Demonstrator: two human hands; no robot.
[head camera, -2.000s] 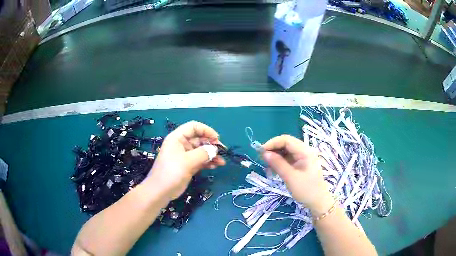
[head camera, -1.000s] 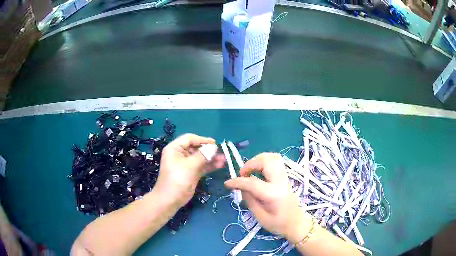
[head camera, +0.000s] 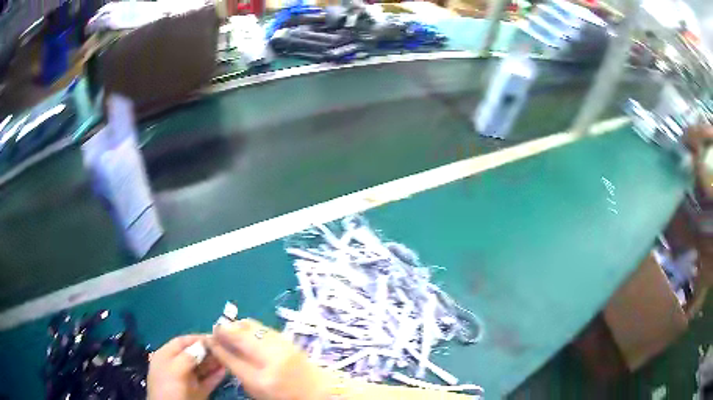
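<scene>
The frame is blurred. My left hand (head camera: 178, 370), with a white cover on one finger, and my right hand (head camera: 270, 361) meet at the lower left, fingers closed together. A small pale end of a wrist strap (head camera: 229, 311) sticks up between them; whatever else they hold is hidden. A heap of pale wrist straps (head camera: 375, 305) lies on the green bench right of my hands. A heap of black cables (head camera: 90, 359) lies left of them, cut off by the bottom edge. A tall white retail box (head camera: 129, 191) stands on the belt at the left, top flap up.
Another white retail box (head camera: 504, 98) stands farther right on the dark green belt (head camera: 313, 141). A whitish edge strip (head camera: 360, 199) divides belt from bench. Dark and blue devices (head camera: 336, 35) and a brown carton (head camera: 160, 58) are beyond. An open carton (head camera: 645, 312) and part of a person are at right.
The view has swung right, so the hands, heaps and near box appear farther left. My hands have come together. The black cable seen in my left hand earlier no longer shows.
</scene>
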